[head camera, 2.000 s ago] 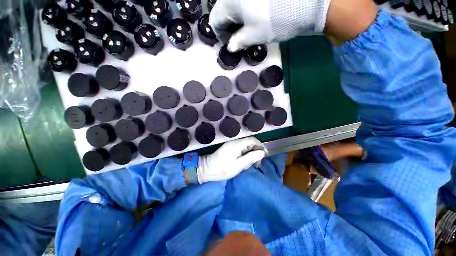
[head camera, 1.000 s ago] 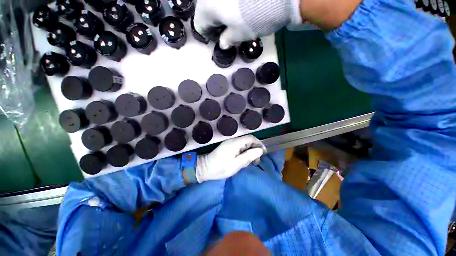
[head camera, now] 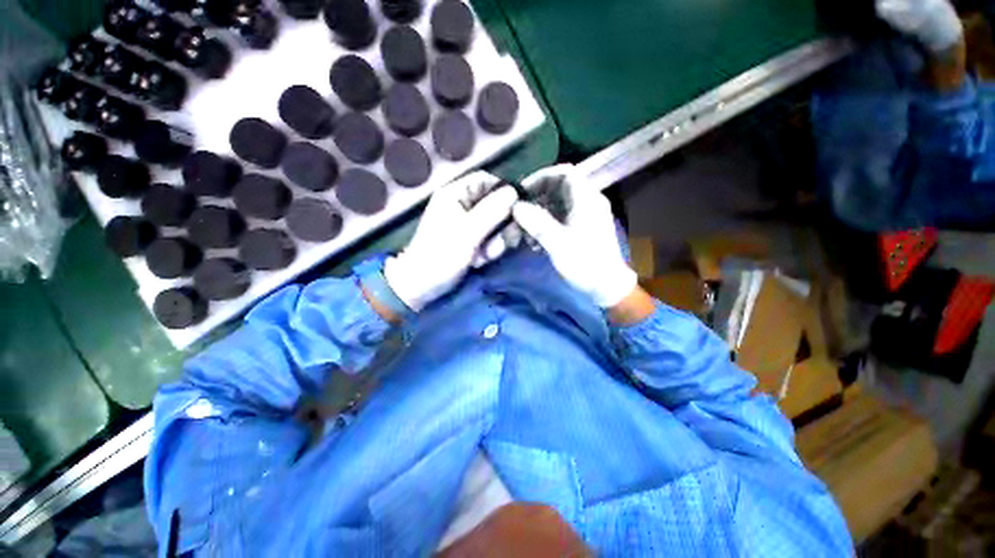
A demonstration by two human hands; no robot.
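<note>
A white foam tray [head camera: 235, 100] lies at upper left with rows of black cylindrical parts. The near and right rows show matte, flat dark tops [head camera: 357, 136]; the far left rows show glossy tops [head camera: 142, 79] with light reflections. My left hand [head camera: 453, 234] and my right hand [head camera: 578, 234], both in white knit gloves, meet in front of my chest, just off the tray's near right edge. Their fingertips are closed around a small black piece [head camera: 513, 194], mostly hidden by the gloves.
The tray rests on a green surface [head camera: 655, 65] with a metal edge rail [head camera: 698, 120]. A crumpled clear bag [head camera: 24, 185] is at far left. Another person's gloved hand [head camera: 922, 20] and blue sleeve are at upper right. Cardboard boxes [head camera: 873, 458] and red-and-black items [head camera: 960, 316] are on the floor.
My right hand has come back from the tray's far right side to meet my left hand, which has lifted slightly. The view has turned, showing the tray tilted and further up-left.
</note>
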